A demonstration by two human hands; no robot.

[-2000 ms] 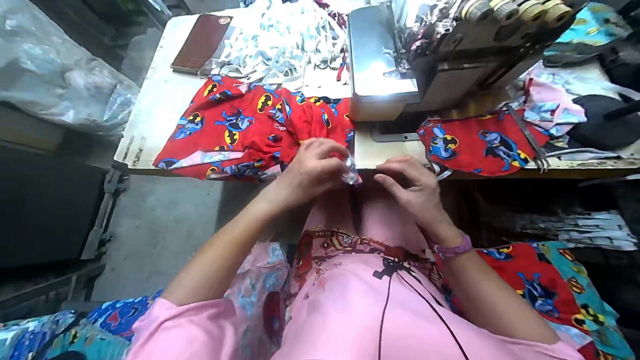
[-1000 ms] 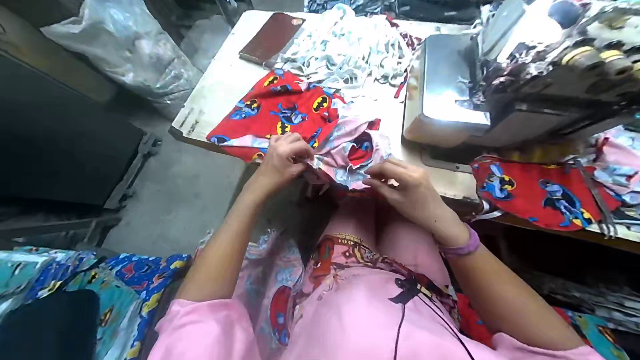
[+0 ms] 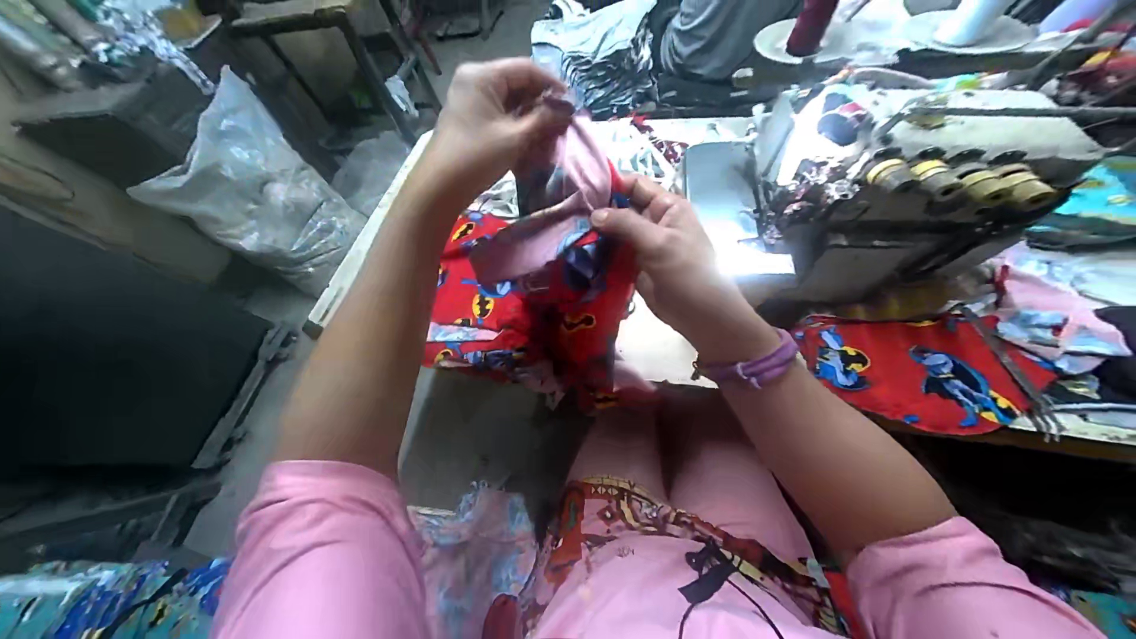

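My left hand (image 3: 506,111), raised over the work table (image 3: 657,346), pinches an edge of a pink and red printed fabric piece (image 3: 586,257). Lower and to the right, my right hand (image 3: 661,235) grips the same piece between thumb and fingers. The piece hangs in folds over red cloth with a cartoon print (image 3: 479,306) that lies on the table's left part. Right of my hands stands an industrial sewing machine (image 3: 896,195) with several thread cones or knobs on its front.
Another red printed piece (image 3: 932,373) lies right of the machine, with metal tweezers or scissors (image 3: 1012,368) on it. A plastic sack (image 3: 257,177) stands left of the table. White strips lie behind my hands. A person's grey-clothed part (image 3: 728,40) shows at the back.
Both hands have risen from the table's front edge with the fabric, my left hand farthest. The view has shifted, showing more of the room behind.
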